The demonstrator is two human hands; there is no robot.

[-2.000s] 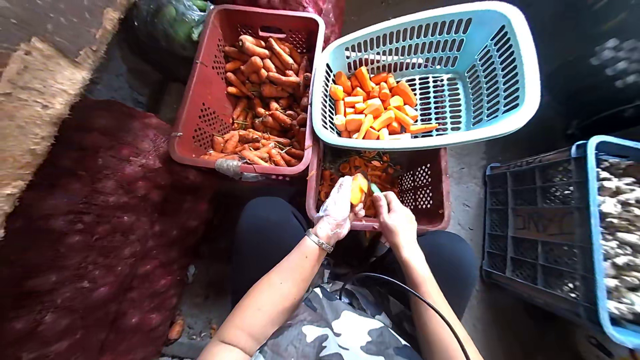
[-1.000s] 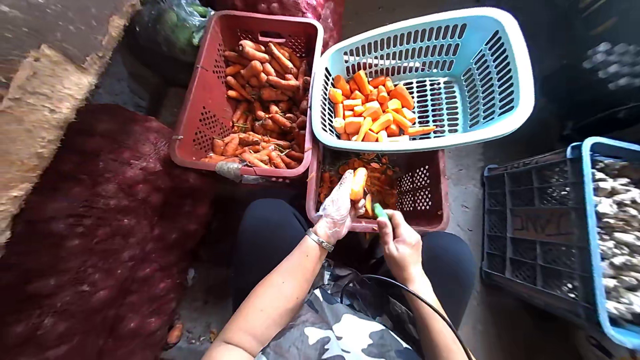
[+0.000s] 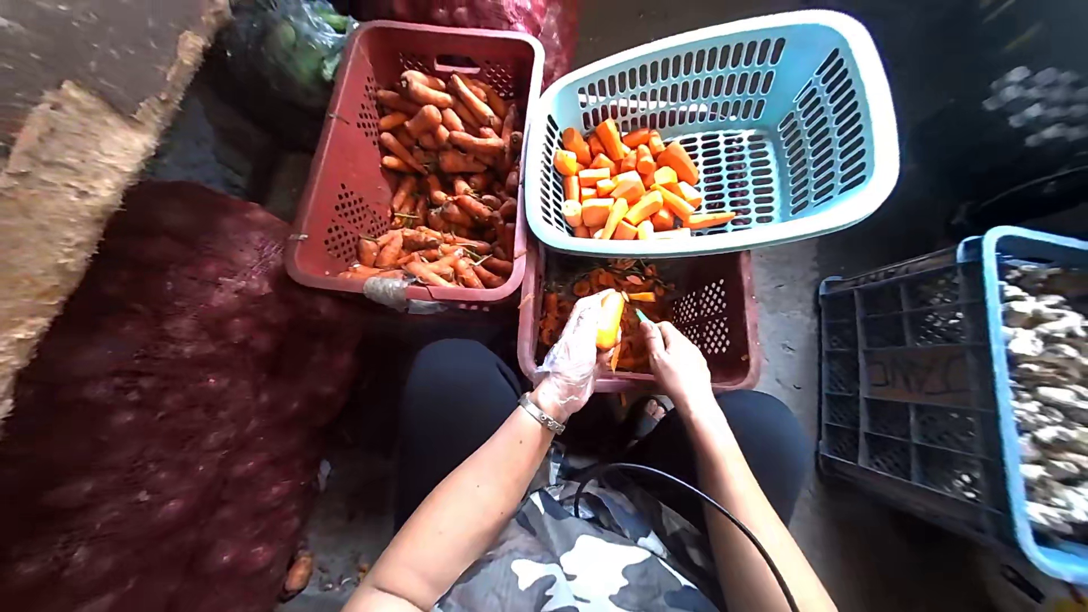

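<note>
My left hand (image 3: 578,348), in a thin clear plastic glove, grips a peeled orange carrot (image 3: 609,321). To its right, my right hand (image 3: 678,361) is closed on a small tool with a green part (image 3: 643,316); its working end is too small to make out. Both hands are over a red plastic crate (image 3: 748,340) that holds carrot peelings (image 3: 561,316). Beyond it, a light blue perforated basket (image 3: 880,161) holds peeled carrot pieces (image 3: 627,183), heaped at its left. A second red crate (image 3: 319,229), at the left, holds many unpeeled carrots (image 3: 450,170).
A large red mesh sack (image 3: 170,382) of round produce lies at the left, below a rough board (image 3: 68,195). A dark crate (image 3: 914,374) and a blue-rimmed crate of garlic-like bulbs (image 3: 1050,382) stand at the right. A dark cable (image 3: 722,510) crosses my lap.
Both hands stay over the lower red crate, still holding the carrot and the green tool. The tool has shifted beside the carrot between frames. The baskets have not plainly changed.
</note>
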